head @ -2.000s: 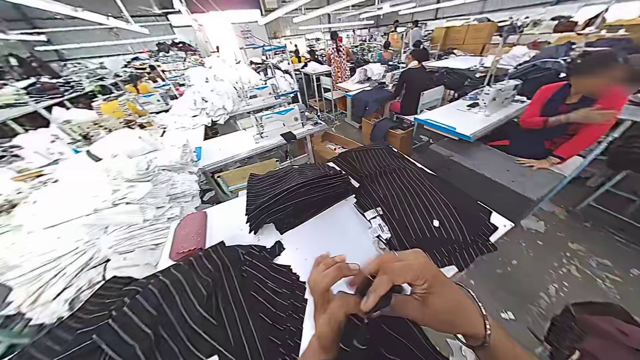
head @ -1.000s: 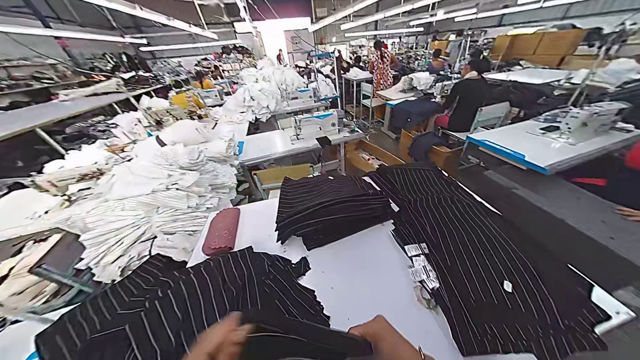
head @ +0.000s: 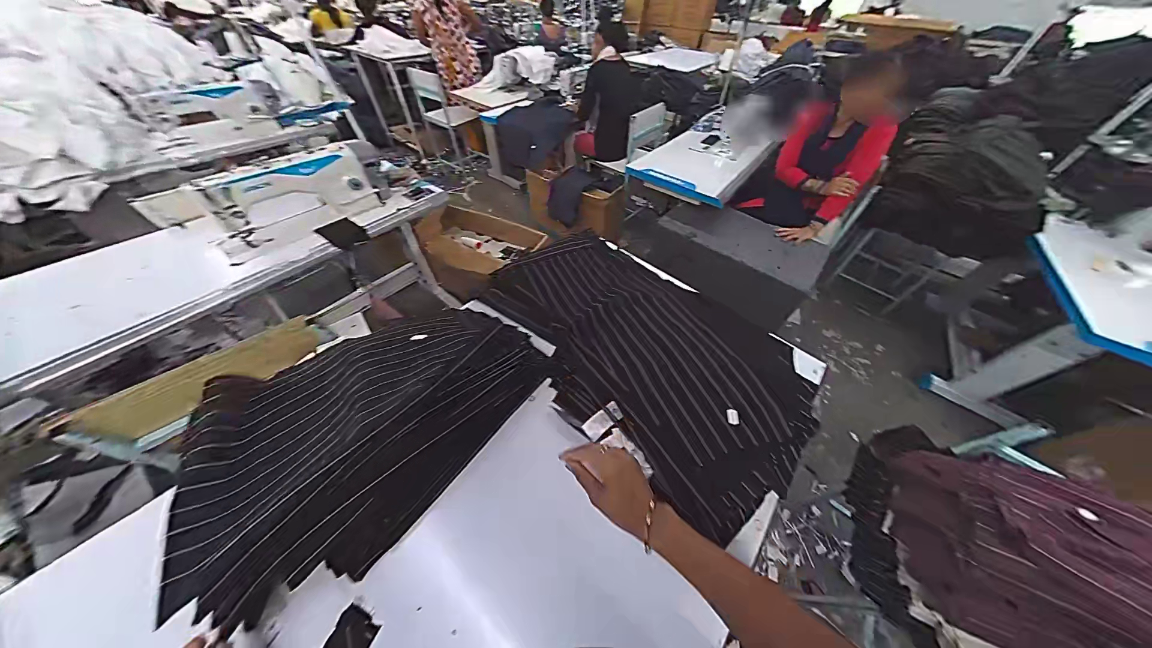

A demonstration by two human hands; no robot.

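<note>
My right hand (head: 610,481), with a bracelet at the wrist, reaches over the white tabletop (head: 504,540) and touches or nearly touches small white labels (head: 616,432). These lie against the inner edge of a stack of black pinstriped fabric panels (head: 666,360); whether the fingers pinch one is unclear. A second pinstriped stack (head: 351,432) spreads to the left with jagged lower edges. Only the fingertips of my left hand (head: 205,641) show at the bottom edge, below that stack; their hold is hidden. A small black fabric piece (head: 353,625) lies near the bottom.
A white sewing machine (head: 288,193) stands on a table at the upper left, by a cardboard box (head: 477,241). A person in red sleeves (head: 832,162) sits at the upper right. Maroon striped fabric (head: 1017,540) is piled at the lower right. Scraps litter the floor (head: 855,351).
My hands, together on dark fabric before, are now apart. My right hand has come to the labels, and my left is mostly out of view. The view has swung right and down.
</note>
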